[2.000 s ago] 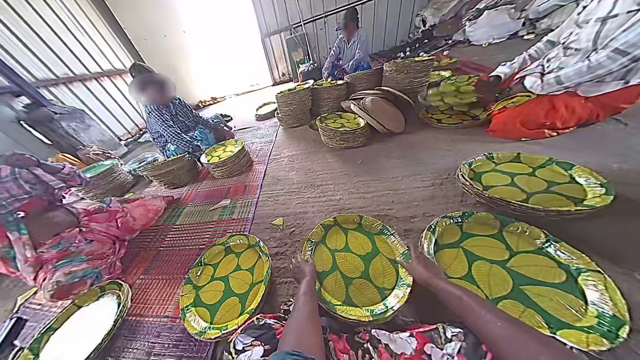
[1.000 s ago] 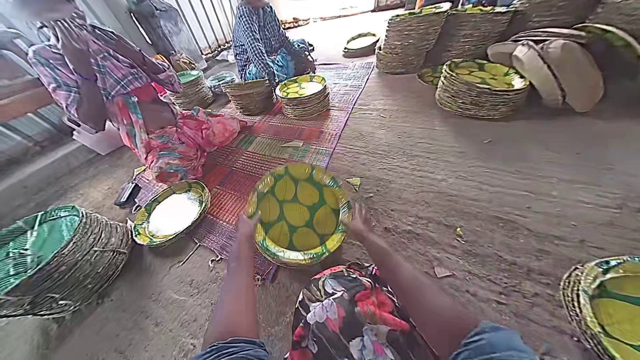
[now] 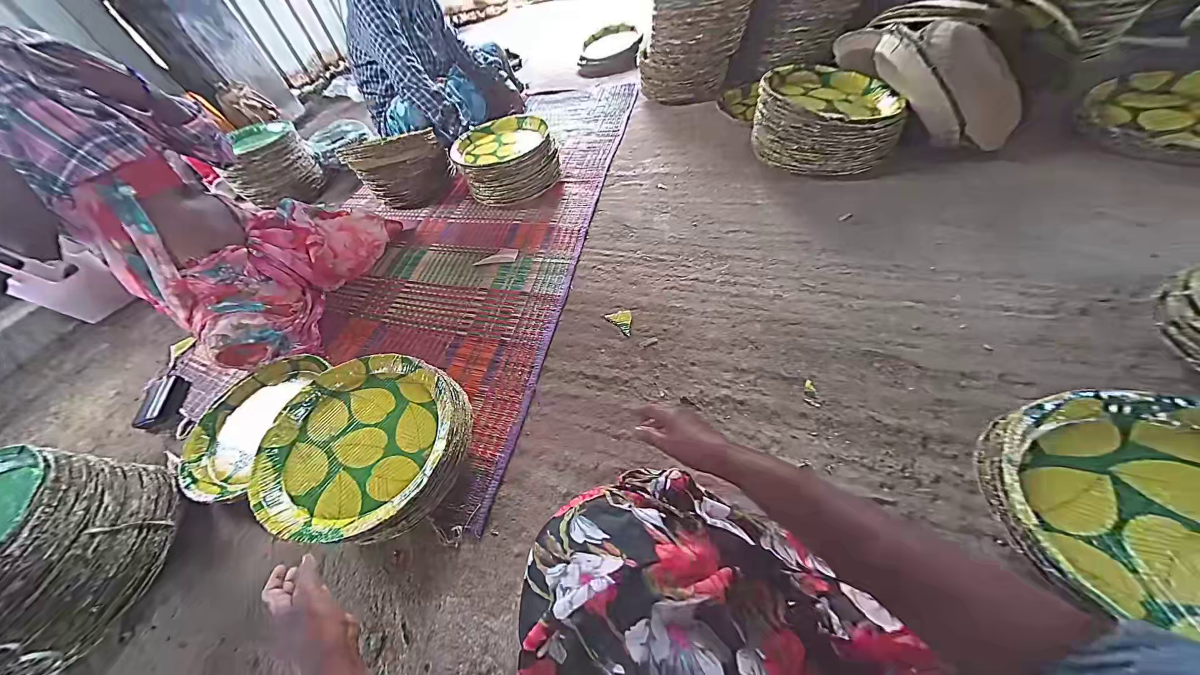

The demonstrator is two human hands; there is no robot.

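Observation:
A stack of round green-and-yellow leaf-patterned plates (image 3: 361, 445) leans at the left, overlapping a plate with a white surface (image 3: 248, 427). Just below the stack, my left hand (image 3: 309, 609) is held with nothing in it, its fingers partly curled. My right hand (image 3: 680, 436) is over the bare floor beyond my flowered garment (image 3: 666, 581), also holding nothing. Another pile of leaf-patterned plates (image 3: 1116, 478) lies to the right of my right forearm, cut off by the frame edge.
A tall stack with a green top (image 3: 84, 544) stands at lower left. A red woven mat (image 3: 450, 300) runs away from me, with a person in pink cloth (image 3: 253, 281) and a person in a checked shirt (image 3: 403, 56) beside further stacks (image 3: 506, 164). More stacks (image 3: 825, 122) line the back.
Both hands have come off the leaf-patterned plates held one second ago; these now rest at the left against the white-surfaced plate. My hands have moved apart. The view has swung left since two seconds ago.

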